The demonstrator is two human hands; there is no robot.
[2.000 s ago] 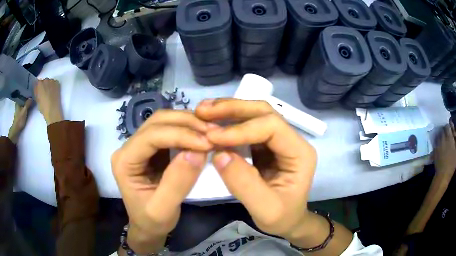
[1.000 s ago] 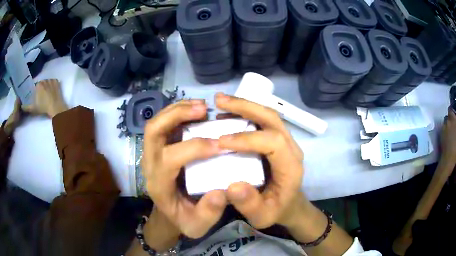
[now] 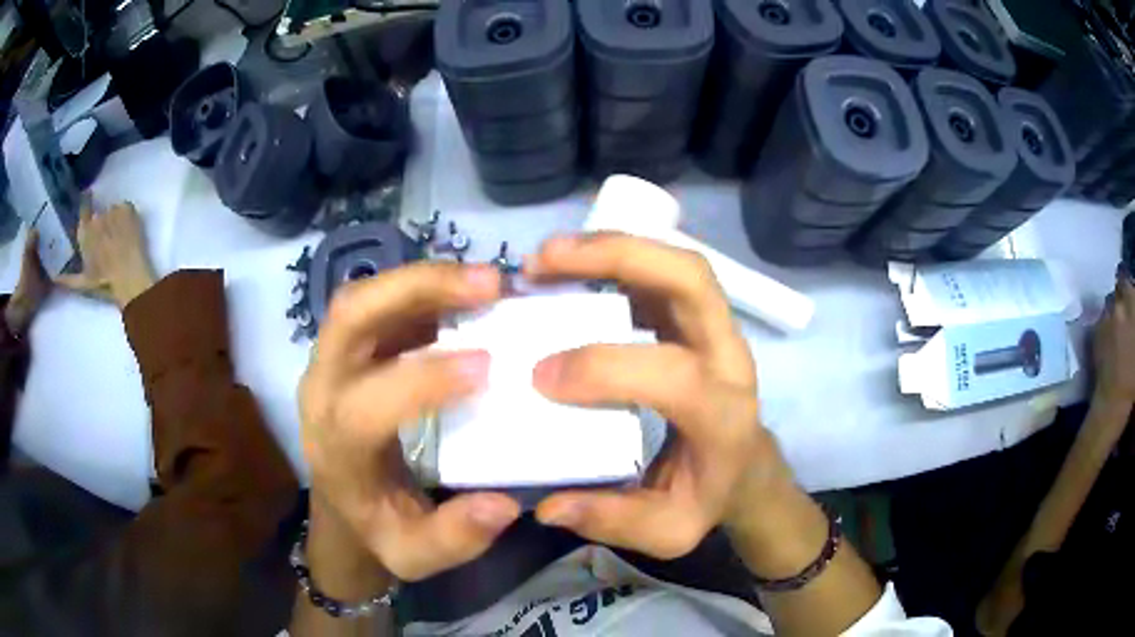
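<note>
A white box-like piece with a flat, squarish face is held in front of me, above the bench. It may be the end of a retail box; the rest of it is hidden. My left hand grips its left side and my right hand grips its right side, fingers over the top face and thumbs at the near lower edge. A white handheld fan lies on the bench just behind my right hand, partly hidden by it.
Stacked grey housings stand at the back. Loose grey housings are at back left, with another housing amid small dark parts. An opened retail box lies right. Another person's brown sleeve is left; another arm is right.
Two seconds ago my fingertips met over the piece. My hands have since moved apart and lower, showing its white face, and my index fingers have separated. The left person's box and hand have shifted.
</note>
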